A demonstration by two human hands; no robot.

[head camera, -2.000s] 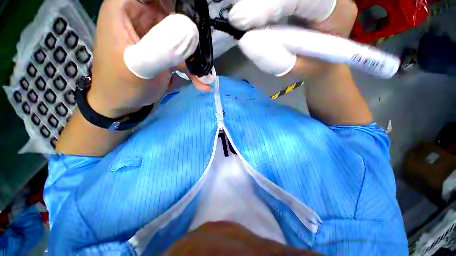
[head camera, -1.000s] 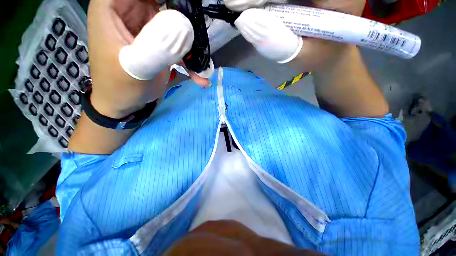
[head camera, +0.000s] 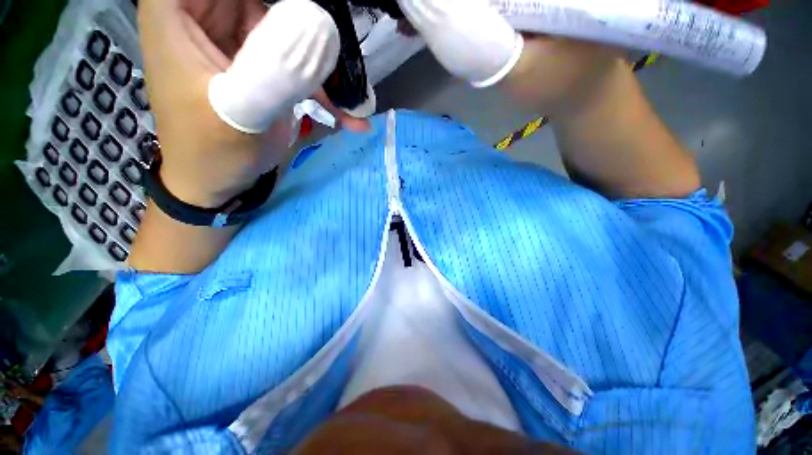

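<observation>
My left hand (head camera: 258, 84), with white finger cots, grips a glossy black frame part (head camera: 349, 71) seen nearly edge-on, at the top of the view left of centre. A bare fingertip and a white-covered tip show at its lower end. My right hand (head camera: 472, 40), also in white finger cots and partly cut off by the top edge, holds a white-barrelled paint marker (head camera: 641, 27). The barrel points right, slightly blurred, with fine print. The marker's dark tip end is close to the part; whether they touch is hidden by the top edge.
A white tray (head camera: 53, 191) with rows of black frames lies at left on a dark green surface (head camera: 67, 307). Yellow-and-black tape (head camera: 521, 133) runs on the grey floor. A cardboard box (head camera: 785, 249) is at far right. Blue cloth (head camera: 71, 413) is at lower left.
Both hands, the black part and the marker have shifted up in the view. The marker has also moved right and its top edge is now cut off.
</observation>
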